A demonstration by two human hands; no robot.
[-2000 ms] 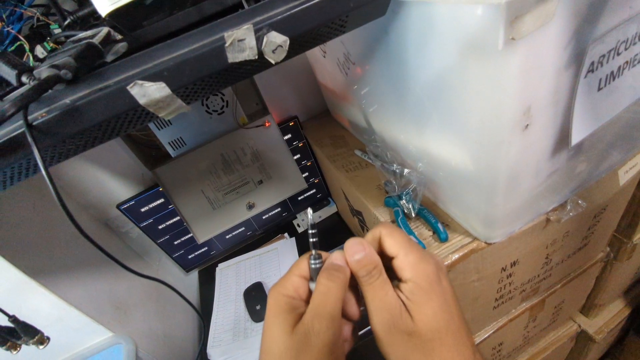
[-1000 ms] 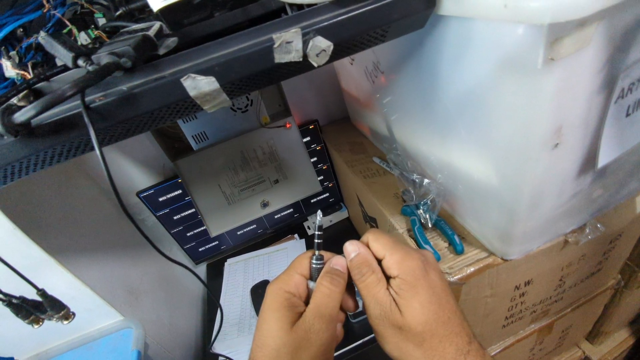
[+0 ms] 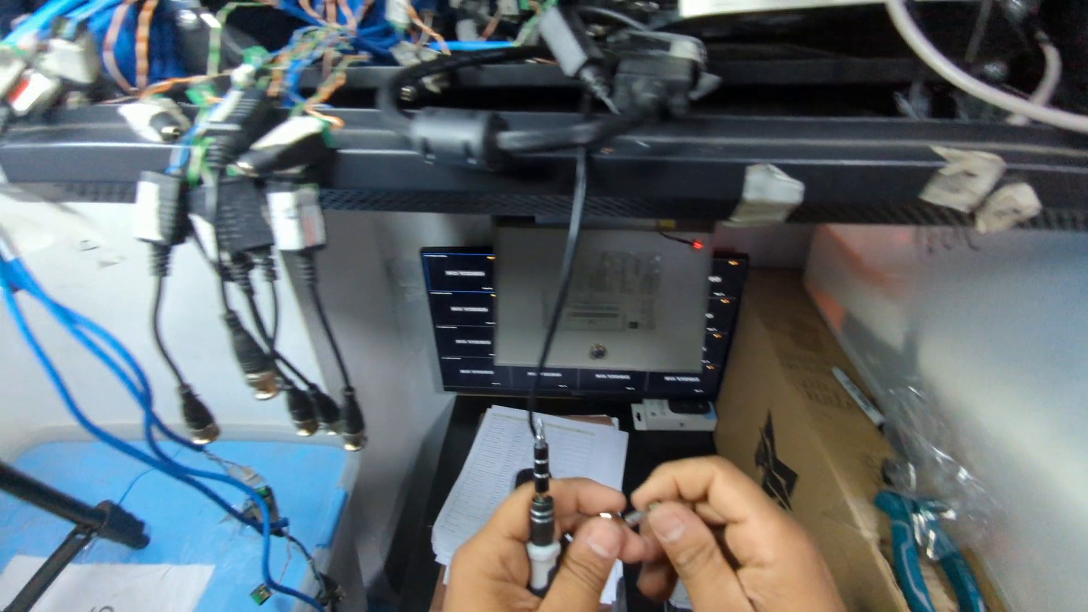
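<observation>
My left hand (image 3: 552,552) is at the bottom centre, holding a small screwdriver (image 3: 541,510) upright, with a black ringed shaft, metal tip and pale lower part. Between its thumb and index finger it also pinches a small shiny metal piece (image 3: 610,517). Beside it, my right hand (image 3: 731,544) holds the other end of a small grey metal part (image 3: 637,514) with thumb and index finger; the fingers hide most of it. Behind the hands lie printed sheets (image 3: 501,459). Teal-handled pliers (image 3: 909,544) rest on a cardboard box at the right.
A black metal rack shelf (image 3: 374,170) crosses above, with black cables and video baluns with BNC connectors (image 3: 255,374) hanging at left. A monitor (image 3: 463,340) stands behind a grey metal panel (image 3: 595,297). Blue cables (image 3: 93,399) hang over a blue-lidded bin (image 3: 314,467). A cardboard box (image 3: 782,382) stands right.
The view has swung left and upward. The hands are still close together; a small metal piece now shows between their fingertips. The screwdriver remains in the left hand.
</observation>
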